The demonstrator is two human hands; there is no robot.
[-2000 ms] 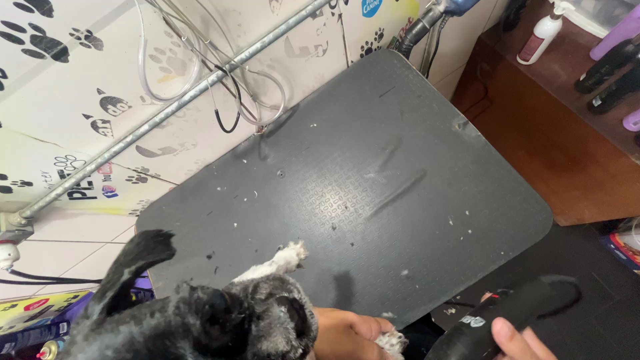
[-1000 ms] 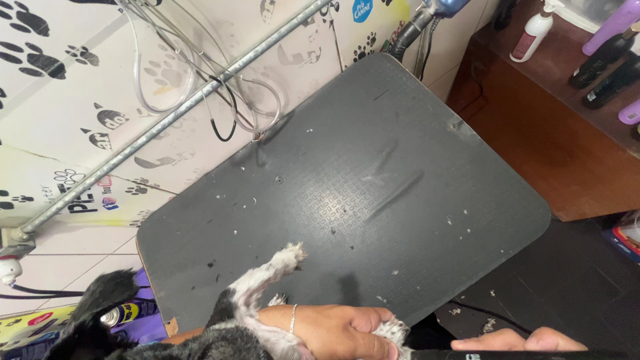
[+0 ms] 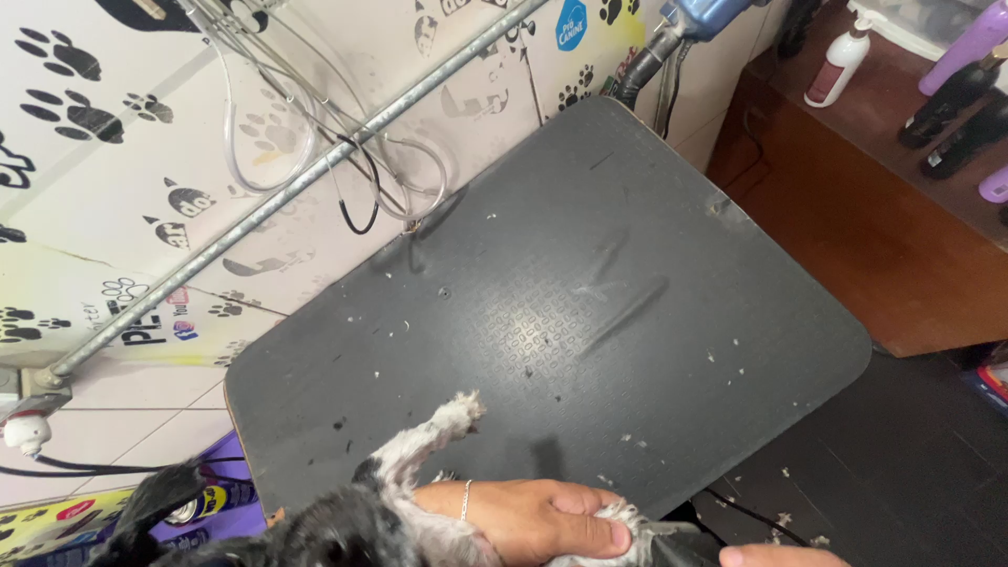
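A black-and-white dog [image 3: 339,528] is at the bottom left on a black textured grooming table [image 3: 551,252], one white front leg [image 3: 433,429] stretched over the top. My left hand [image 3: 543,520], with a thin chain bracelet at the wrist, is closed around the dog's other leg near its paw [image 3: 622,520]. At the bottom edge my right hand [image 3: 776,556] shows only in part, its fingers on a black hair clipper [image 3: 681,543] whose head touches the fur of that paw. The rest of the clipper is out of view.
A metal rail [image 3: 299,185] with hanging clear tubes [image 3: 272,169] runs along the tiled wall. A blue dryer [image 3: 701,16] with a black hose stands behind the table. Bottles, one a white pump bottle [image 3: 839,67], stand on a brown shelf at right. A purple item [image 3: 244,504] lies lower left.
The clipper, held away from the paw at the bottom right two seconds ago, is now against it. The dog's head has shifted, and more of my left hand and wrist shows.
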